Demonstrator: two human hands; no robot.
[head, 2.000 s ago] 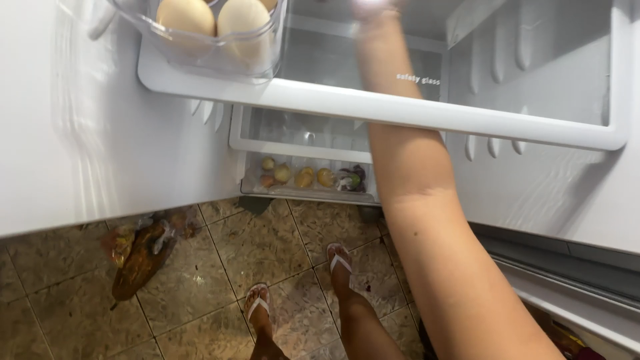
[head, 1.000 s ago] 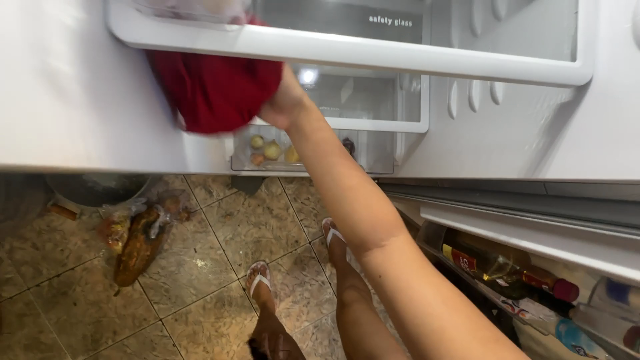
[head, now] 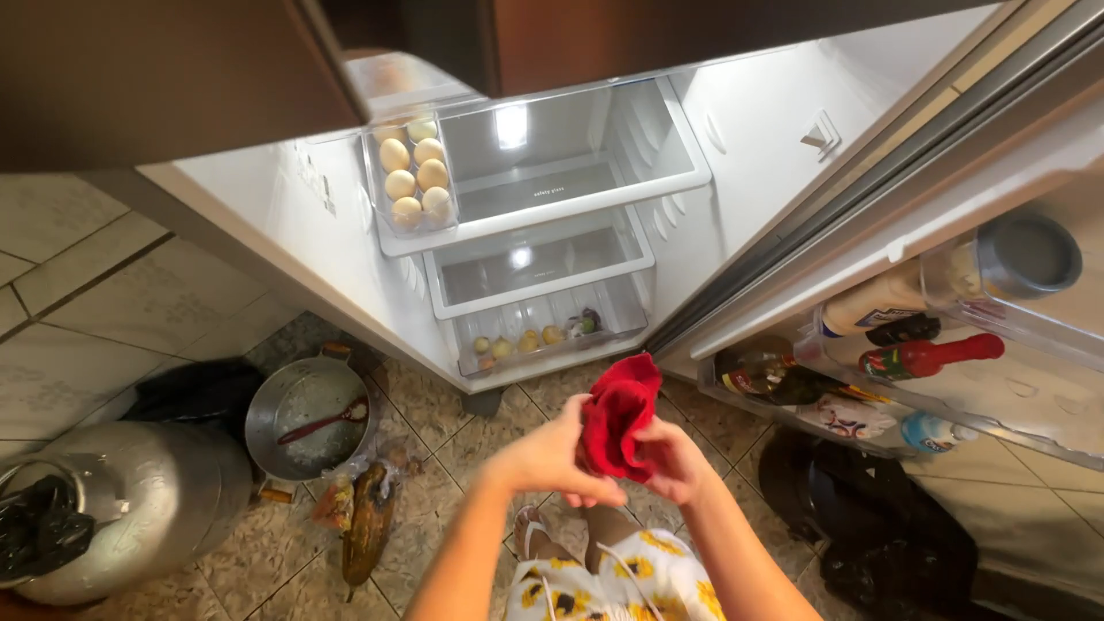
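Observation:
Both hands hold a crumpled red cloth (head: 619, 423) in front of the open refrigerator. My left hand (head: 548, 457) grips its left side, thumb stretched across below it. My right hand (head: 677, 461) pinches its lower right part. Beyond them, a clear tray of eggs (head: 414, 177) sits at the left end of the upper glass shelf (head: 552, 220). Below is another glass shelf (head: 543, 297), then a clear drawer (head: 561, 345) with several round yellowish fruits or vegetables.
The refrigerator door (head: 871, 233) stands open at right, with a red sauce bottle (head: 931, 356) and jars. On the tiled floor at left are a metal pot (head: 310, 418) with a spoon, a large brown elongated fruit or vegetable (head: 366, 526) and a big metal container (head: 164, 500). Black bags (head: 897, 526) lie at right.
The red cloth, in one hand near the left wall under the upper shelf a second ago, is now outside the refrigerator in both hands. The view has pulled back widely.

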